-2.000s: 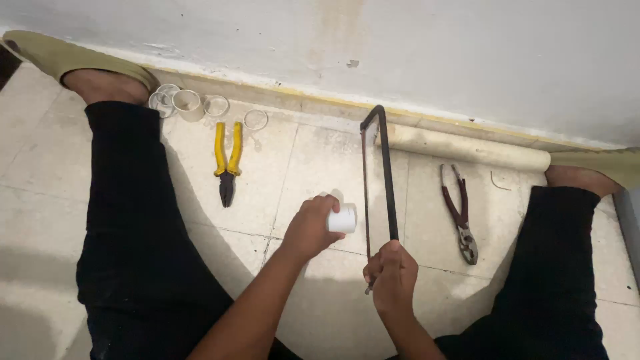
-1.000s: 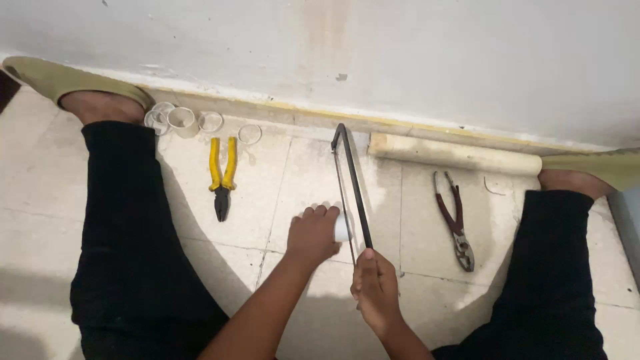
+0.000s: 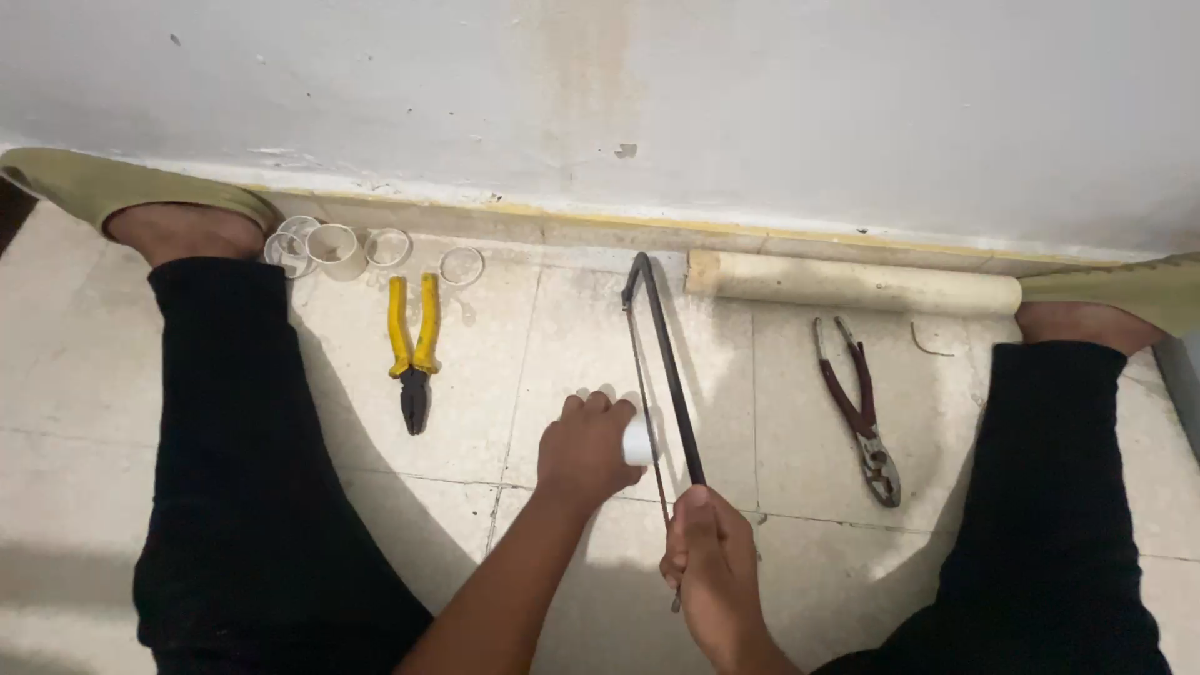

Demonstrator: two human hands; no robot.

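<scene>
My left hand (image 3: 589, 452) grips a short white plastic pipe piece (image 3: 638, 441) down at the tiled floor, and only its right end shows past my fingers. My right hand (image 3: 712, 562) is closed round the near end of a hacksaw (image 3: 673, 375) with a black frame. The saw points away from me toward the wall, and its thin blade lies on the left side, over or against the right end of the white piece; whether it has cut in, I cannot tell. Yellow-handled combination pliers (image 3: 413, 356) lie left of my left hand. Slip-joint pliers (image 3: 861, 412) with dark red handles lie to the right.
Several cut plastic rings (image 3: 461, 267) and a short pipe section (image 3: 337, 251) sit near the wall (image 3: 806, 112) at left. A long cream pipe (image 3: 853, 281) lies along its base at right, with a bent wire (image 3: 928, 341) nearby. My outstretched legs flank the floor.
The white piece was held up with more of it showing; my left hand has since turned palm down over it. My right hand has brought the hacksaw from further right to the piece's right end.
</scene>
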